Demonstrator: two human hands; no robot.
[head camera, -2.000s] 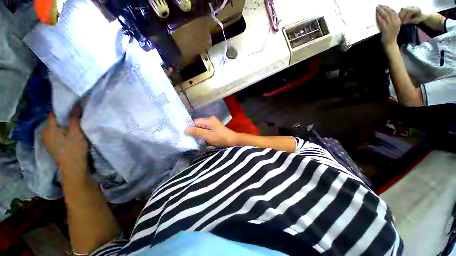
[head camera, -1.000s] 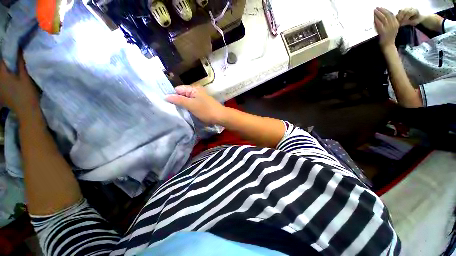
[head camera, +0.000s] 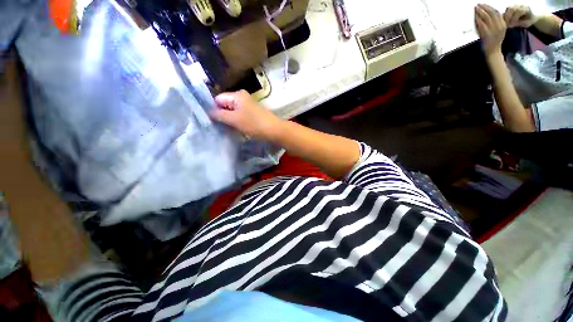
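A light blue-grey garment piece is spread in front of the overlock machine, its upper part brightly lit beside the dark needle area. My right hand pinches the right edge of the cloth close to the machine. My left arm runs up the left side of the frame, blurred. My left hand is at the far left edge, dim and mostly cut off, so its fingers cannot be made out.
An orange guard is at the top left. White thread hangs by the cream dials. A cream control box is set in the white table. A slim pinkish tool lies there. Another person's hands are at upper right.
My left hand has moved up and out to the left edge. My right hand has moved up towards the machine with the cloth edge. The cloth is spread wider along the machine.
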